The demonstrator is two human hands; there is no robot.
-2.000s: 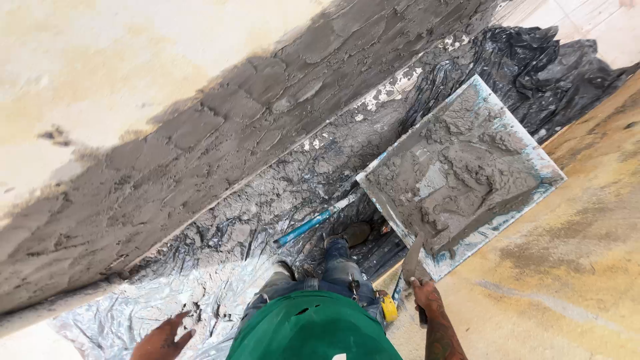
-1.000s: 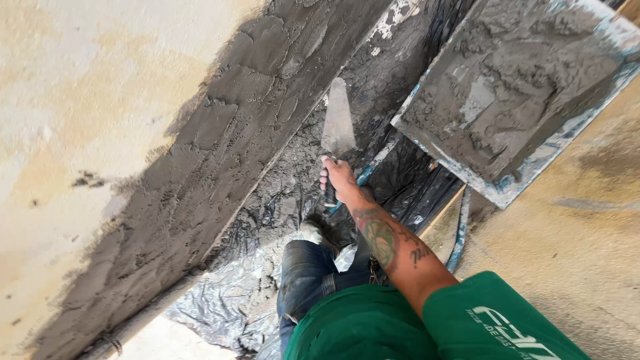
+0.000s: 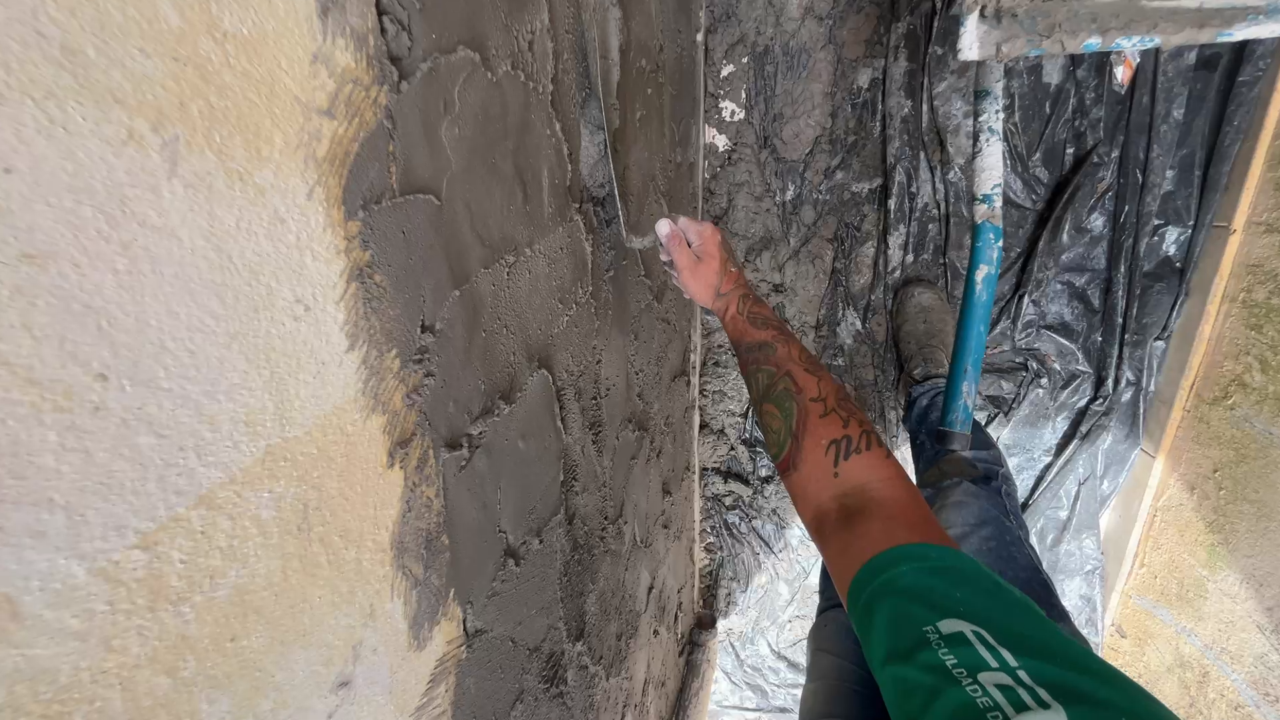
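Observation:
My right hand (image 3: 697,255) is closed around the handle of a trowel, which my fingers hide. The long metal blade of the trowel (image 3: 645,120) lies nearly flat against the wet grey mortar (image 3: 510,430) on the lower part of the wall, close to its base edge. Ridges and overlapping strokes mark the mortar, and its outer border is ragged against the bare, yellowish wall (image 3: 180,300). My left hand is out of view.
A mortar-smeared tray (image 3: 1120,30) shows at the top right. Near my boot (image 3: 922,335) stands a blue and white pole (image 3: 975,320). Wrinkled black plastic sheeting (image 3: 1060,250) covers the floor, bordered by a wooden board (image 3: 1195,370) on the right.
My right hand has brought the trowel from over the floor sheeting onto the mortared wall. My left hand, seen at the bottom two seconds ago, is out of view. The view has turned and come nearer the wall.

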